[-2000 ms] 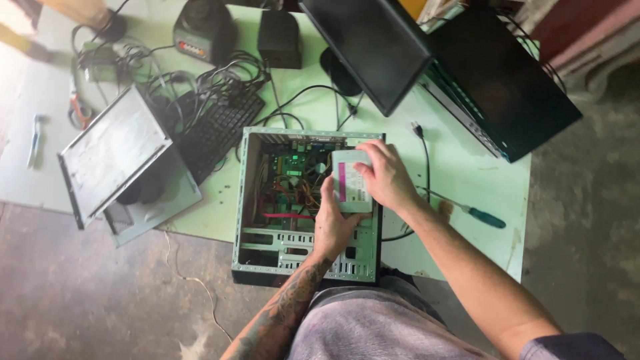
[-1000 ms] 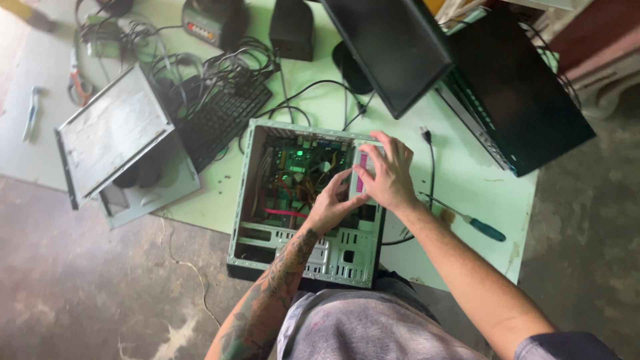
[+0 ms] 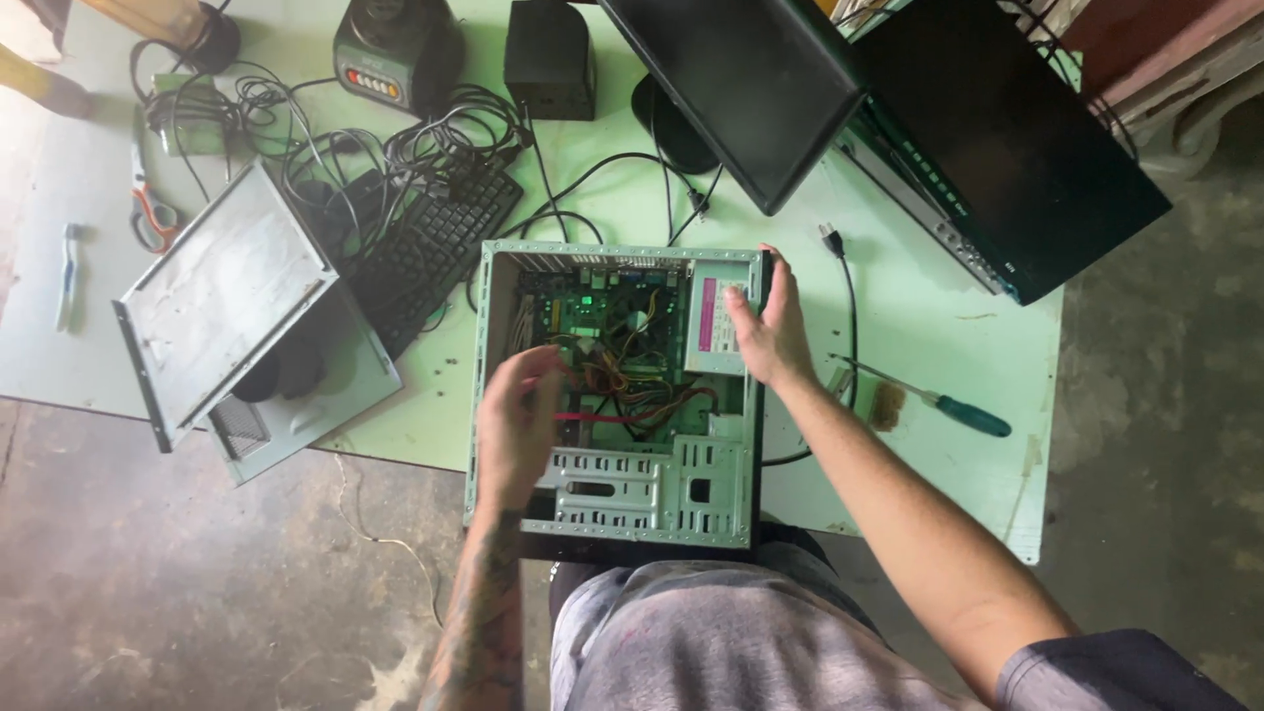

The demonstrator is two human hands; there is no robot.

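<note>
An uncovered desktop computer case [image 3: 617, 536] lies on its side at the table's front edge, its motherboard [image 3: 583, 311] and bundled wires [image 3: 617, 375] exposed. The power supply [image 3: 718, 336], with a pink-and-white label, sits in the case's upper right corner. My right hand [image 3: 772, 331] rests on that corner, thumb on the power supply and fingers over the case's right edge. My left hand [image 3: 518, 415], slightly blurred, is above the left part of the case, near a red cable [image 3: 592, 417]. Its fingers are bent, and whether they hold anything cannot be made out.
A screwdriver [image 3: 973, 416] and a power plug [image 3: 831, 240] lie to the right. Behind are a monitor [image 3: 750, 89], a black speaker [image 3: 549, 64] and a large black device [image 3: 1017, 148]. Leftward are tangled cables, a keyboard [image 3: 449, 237], metal panels [image 3: 227, 306], scissors [image 3: 152, 222] and a toothbrush [image 3: 68, 276].
The power supply, between both hands two seconds ago, has moved right into the case's corner. My left hand has left it and moved left; my right hand stays on it.
</note>
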